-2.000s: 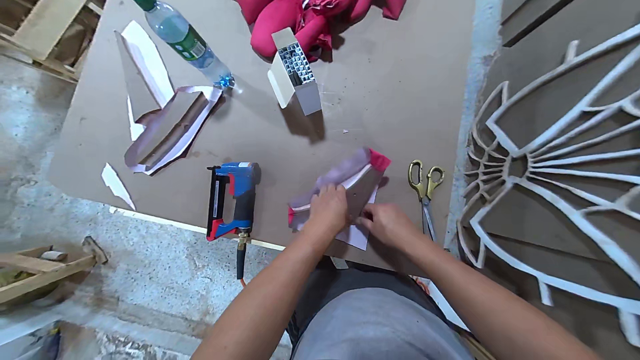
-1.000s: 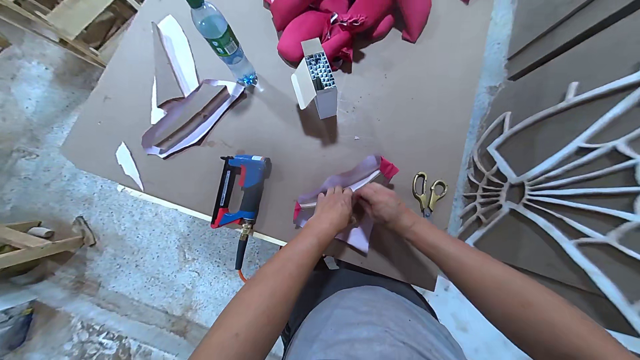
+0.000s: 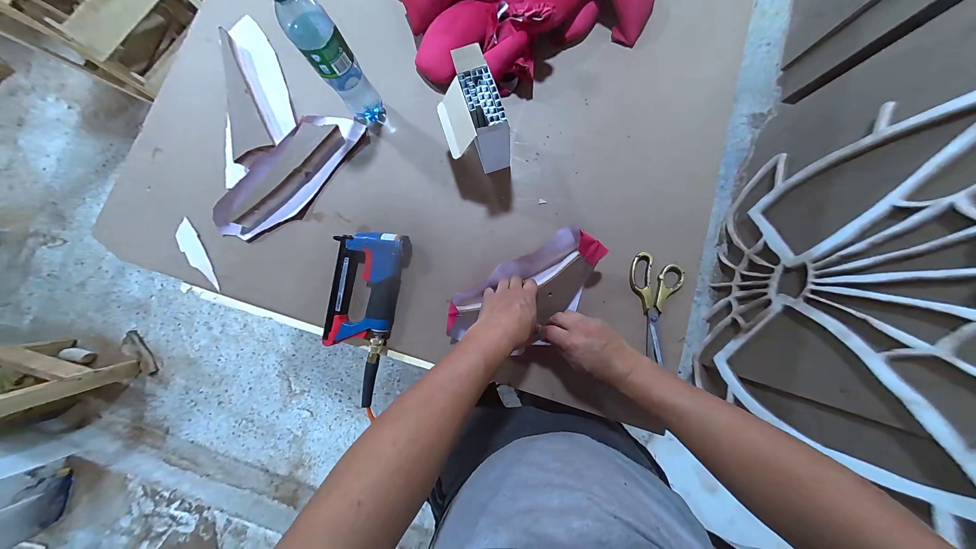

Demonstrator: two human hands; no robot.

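A flat board piece (image 3: 563,293) with pale and lilac material around it and pink fabric at both ends lies near the table's front edge. On its left part presses my left hand (image 3: 512,306), its fingers bent over the upper side. My right hand (image 3: 583,341) pinches the material at the piece's lower edge; its fingertips are partly hidden. Left of them lies a blue and black pneumatic stapler (image 3: 369,286), with a hose at its handle. Scissors with gold-coloured handles (image 3: 654,290) lie to the right.
Farther back on the table (image 3: 610,152) are an open box of staples (image 3: 488,107), a plastic bottle (image 3: 333,61), pink stuffed fabric pieces (image 3: 465,38) and a second covered board piece (image 3: 286,179). A pale scrap (image 3: 197,253) lies at the left. A white branching frame (image 3: 854,267) stands at the right.
My right hand has moved from the piece's upper right side, where it was a second ago, to its lower edge. My left hand stays on the piece.
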